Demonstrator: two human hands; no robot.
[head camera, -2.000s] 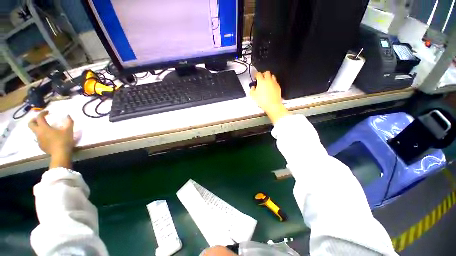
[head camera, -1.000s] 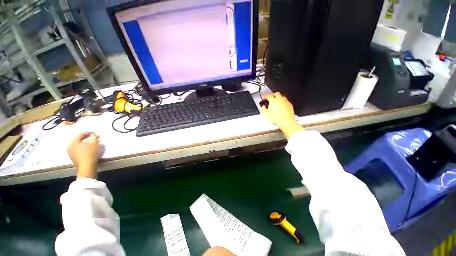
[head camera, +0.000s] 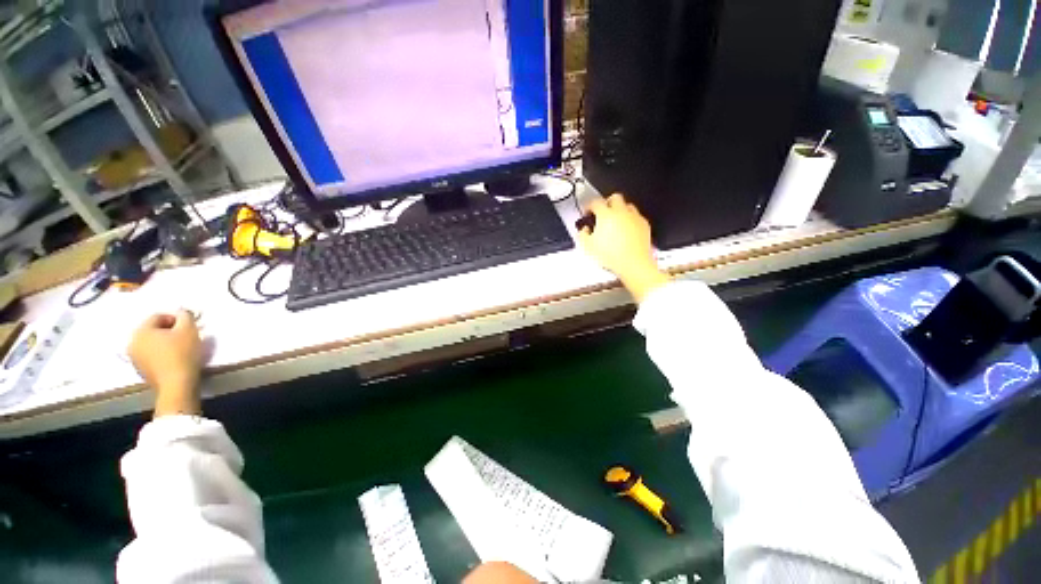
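My right hand (head camera: 618, 242) rests on a small black mouse (head camera: 586, 224) between the keyboard and the computer tower; the hand covers most of the mouse. My left hand (head camera: 169, 353) is on the white bench at the left, fingers curled; nothing can be seen in it. The black keyboard (head camera: 428, 251) lies in front of the monitor (head camera: 394, 97), which shows a pale window on blue. A folded printed label strip (head camera: 514, 508) and a narrower strip (head camera: 394, 534) lie on the green surface below.
A yellow and black tool (head camera: 642, 499) lies right of the strips. A yellow scanner (head camera: 258, 234) and dark corded devices (head camera: 126, 260) stand left of the keyboard. The black tower (head camera: 696, 114), white roll (head camera: 798, 185) and label printer (head camera: 877, 154) stand right. A blue-purple stool (head camera: 873, 376) is lower right.
My left hand, spread two seconds ago, is now curled in on the bench. My right hand stays at the mouse. The view has shifted slightly with my head.
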